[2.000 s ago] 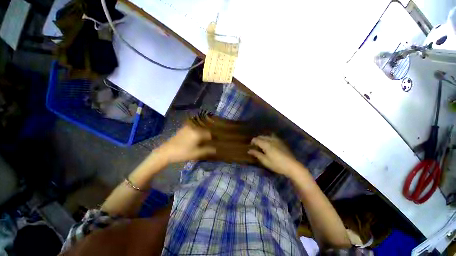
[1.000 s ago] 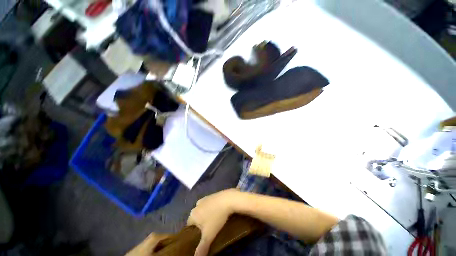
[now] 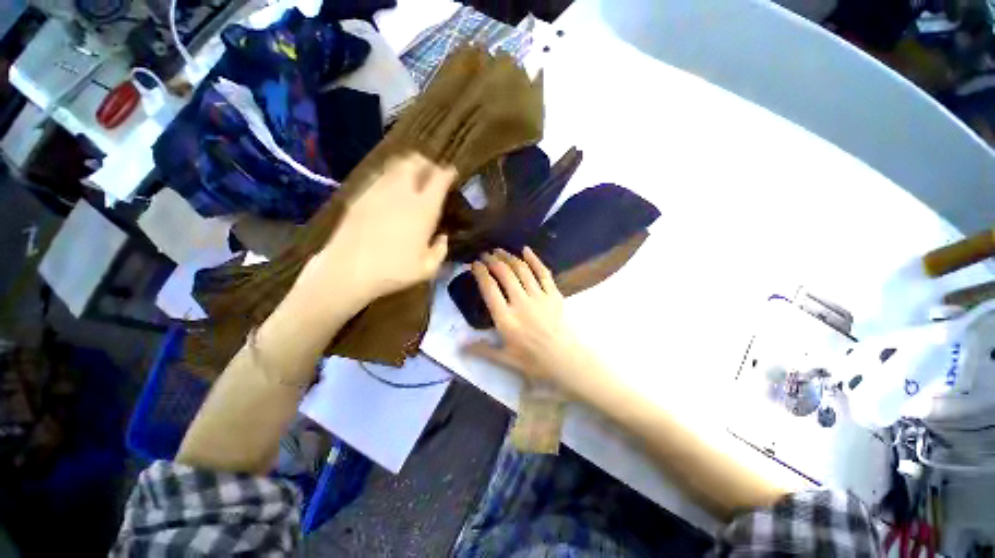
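My left hand [image 3: 398,223] is closed on a thick brown bundle [image 3: 480,109] of layered fabric pieces, held over the table's left end. The bundle spreads on both sides of the hand, and its lower part hangs past the table edge. My right hand [image 3: 529,311] lies with fingers spread on the near end of the black cut pieces [image 3: 606,223], which lie flat on the white table with a brown edge showing beneath. Another dark, curled bundle [image 3: 524,180] lies beside them, partly behind the brown bundle.
The sewing machine [image 3: 916,371] stands at the right, with red-handled scissors [image 3: 911,540] at the lower right. A beige tag [image 3: 538,423] hangs at the front edge. Patterned blue fabric [image 3: 273,109] lies at the upper left. A blue basket [image 3: 158,398] stands below left.
The brown bundle has moved from my lap up over the table's left end. My right hand has come onto the black pieces. The view has shifted left since the oldest frame.
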